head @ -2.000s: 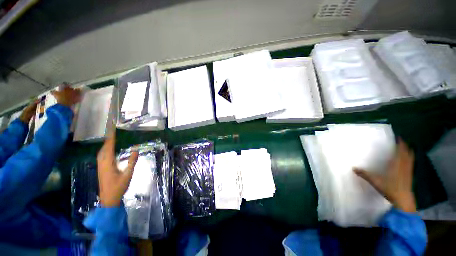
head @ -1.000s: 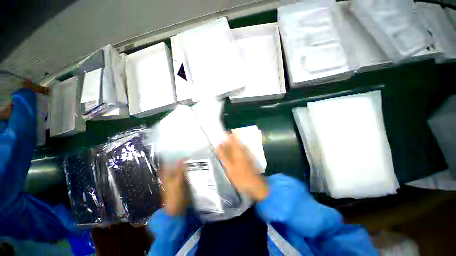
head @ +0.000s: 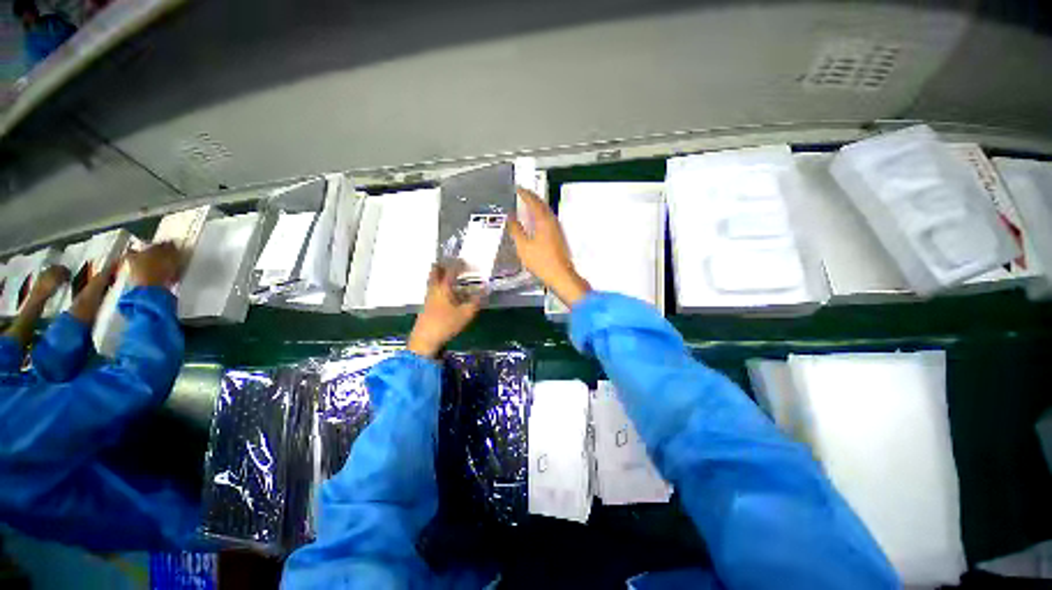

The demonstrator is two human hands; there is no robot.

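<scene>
A bagged grey keyboard with a white label or card on it lies over a white box in the row. My left hand is at its lower left edge, with fingers on it. My right hand is at its right edge. Both hands hold the keyboard between them. Bagged black keyboards lie nearer me, partly behind my left sleeve. Two low piles of small white cards lie to their right.
White box bases stand in a row along the grey panel. Blister trays lie on the boxes at the right. A stack of white sleeves lies at the right front. Another worker's blue sleeves reach in at the left.
Both hands have moved away from me to the box row, taking the grey bagged keyboard from above the front piles onto a box. The view has shifted.
</scene>
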